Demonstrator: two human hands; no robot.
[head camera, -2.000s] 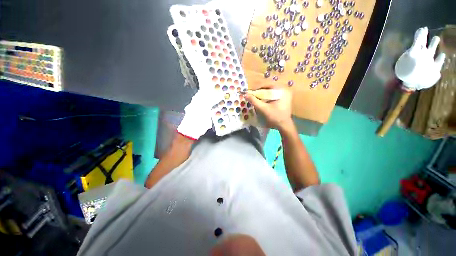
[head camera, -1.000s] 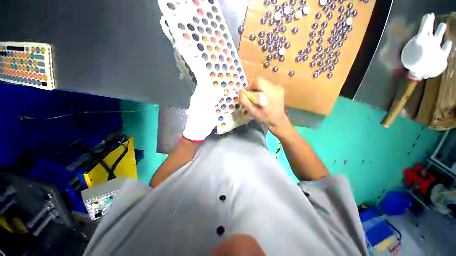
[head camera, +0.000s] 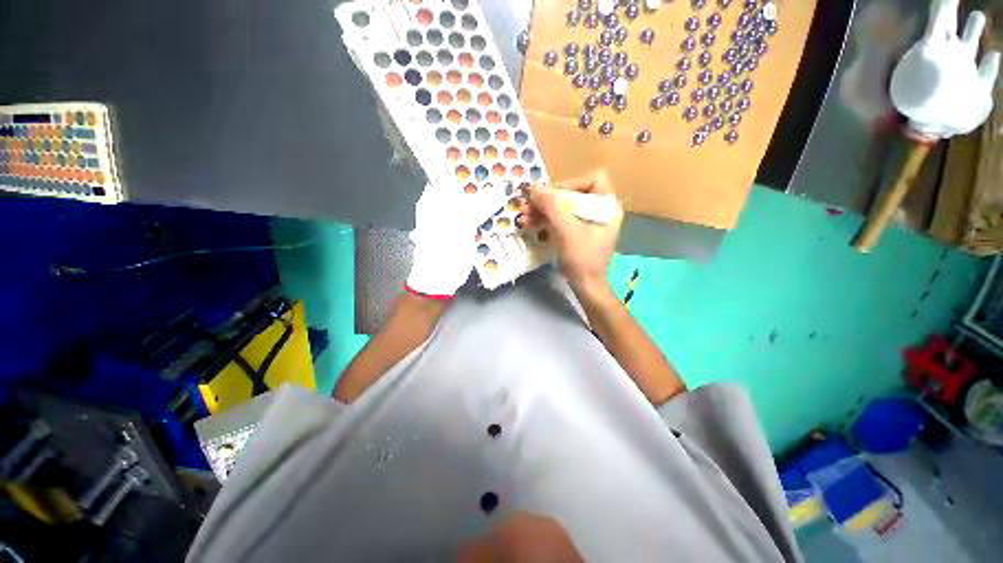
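Note:
A white keyboard panel (head camera: 460, 105) with rows of orange, blue, grey and black round dots lies tilted over the bench edge, its near end close to my body. My left hand (head camera: 445, 240), in a white glove with a red cuff edge, holds the panel's left side near its lower end. My bare right hand (head camera: 577, 225) is over the panel's lower right part and grips a thin pale hand tool (head camera: 588, 206). The tool's tip is close to the dots; exact contact cannot be told. Metallic domed buttons (head camera: 704, 83) sit on a tan cardboard sheet (head camera: 660, 181) to the right.
A second keyboard panel (head camera: 55, 152) lies at the far left of the grey bench (head camera: 242, 99). A glove-covered paddle (head camera: 940, 83) with a wooden handle stands at the right, beside brown cardboard (head camera: 982, 165). A yellow part (head camera: 255, 357) shows lower left, blue bins (head camera: 889, 426) lower right.
The panel's far end has shifted left in view. My right hand has moved slightly over the panel, still gripping the tool. My gloved left hand still holds the panel.

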